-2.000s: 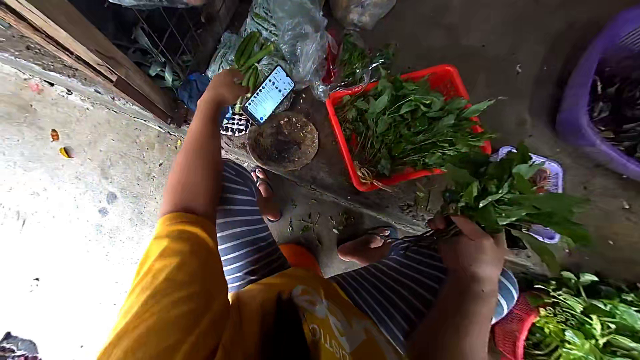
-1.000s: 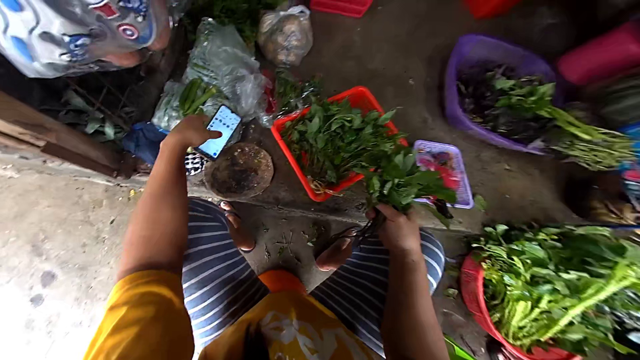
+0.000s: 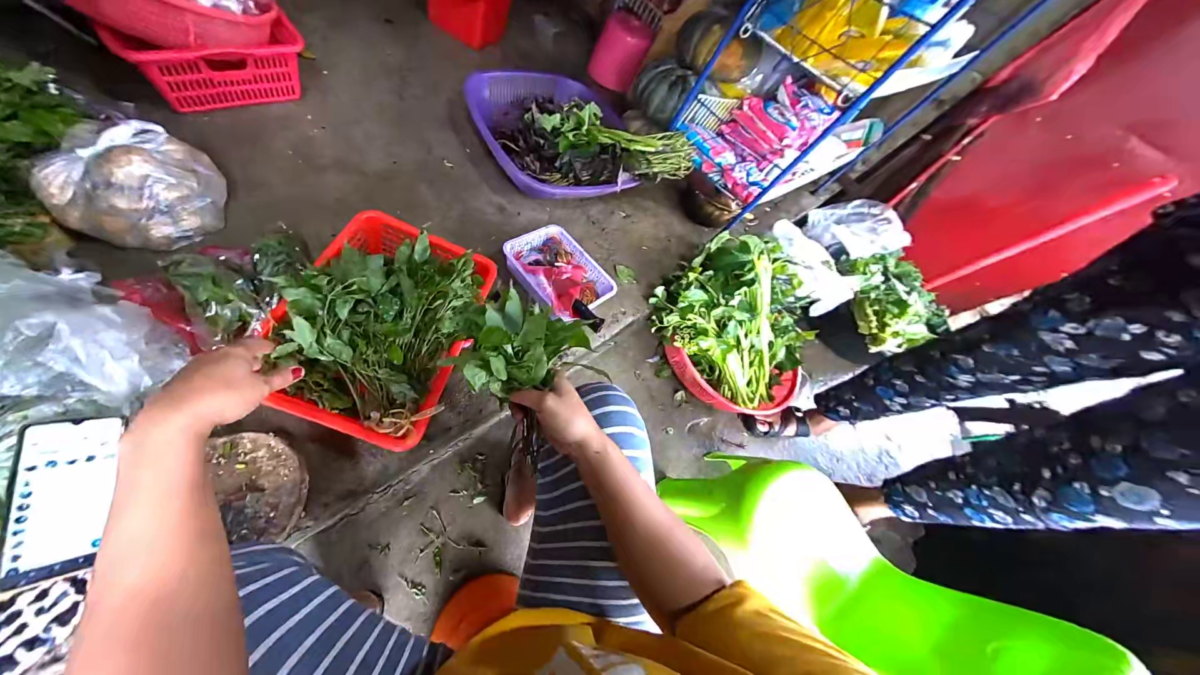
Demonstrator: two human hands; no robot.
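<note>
My right hand [image 3: 560, 412] grips a bunch of leafy greens [image 3: 520, 347] by the stems, above my striped trouser leg. My left hand [image 3: 214, 382] is spread at the left edge of a red plastic basket [image 3: 345, 424] heaped with leafy greens [image 3: 375, 319]; its fingertips are near the leaves, and whether they touch cannot be told. A phone [image 3: 64, 492] with a lit screen lies beyond my left forearm. Beside the basket is a round wooden block [image 3: 255, 483] with bits on top.
A small lilac basket [image 3: 603, 289], a purple basin [image 3: 487, 127] with greens and a red bowl [image 3: 689, 375] of leafy stalks stand on the floor. A green plastic chair [image 3: 844, 553] is at right, near a person in patterned clothing [image 3: 1031, 412]. Clear plastic bags [image 3: 131, 183] lie left.
My left hand has moved from beside the phone to the red basket's edge. My right hand keeps hold of the greens. The view has swung right, bringing in the chair and the person.
</note>
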